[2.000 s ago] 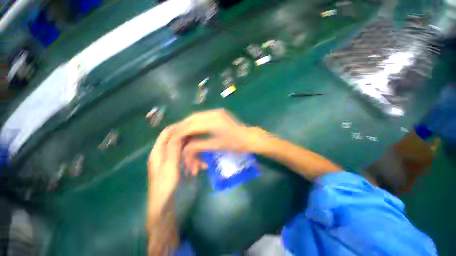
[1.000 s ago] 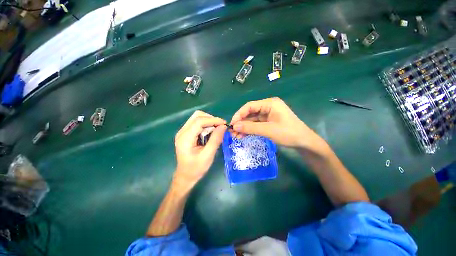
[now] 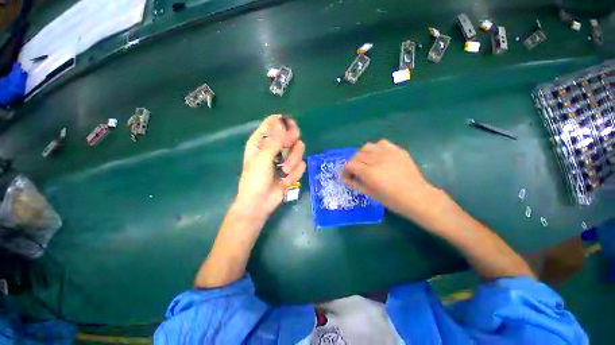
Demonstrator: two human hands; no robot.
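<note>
My left hand (image 3: 270,162) is closed around a device unit, left of the blue parts tray (image 3: 347,219). The unit is mostly hidden by the fingers. Its white and yellow tail (image 3: 292,194) sticks out below them, and a dark part shows at the fingertips. My right hand (image 3: 384,172) is over the right side of the tray with its fingers bent down. Whether it holds anything cannot be seen. Many tiny white gaskets (image 3: 334,189) lie heaped in the tray.
Device units (image 3: 281,80) lie spaced in a row across the green bench, one red-marked (image 3: 100,133). Dark tweezers (image 3: 493,129), a clear component tray (image 3: 587,135) and loose gaskets (image 3: 528,211) are at right. A clear plastic bag (image 3: 28,215) is at left, white sheets (image 3: 84,40) upper left.
My hands have moved apart. The left hand turned upright with the unit, showing its tail. The right hand moved right, over the tray. The bench scene has shifted slightly in view.
</note>
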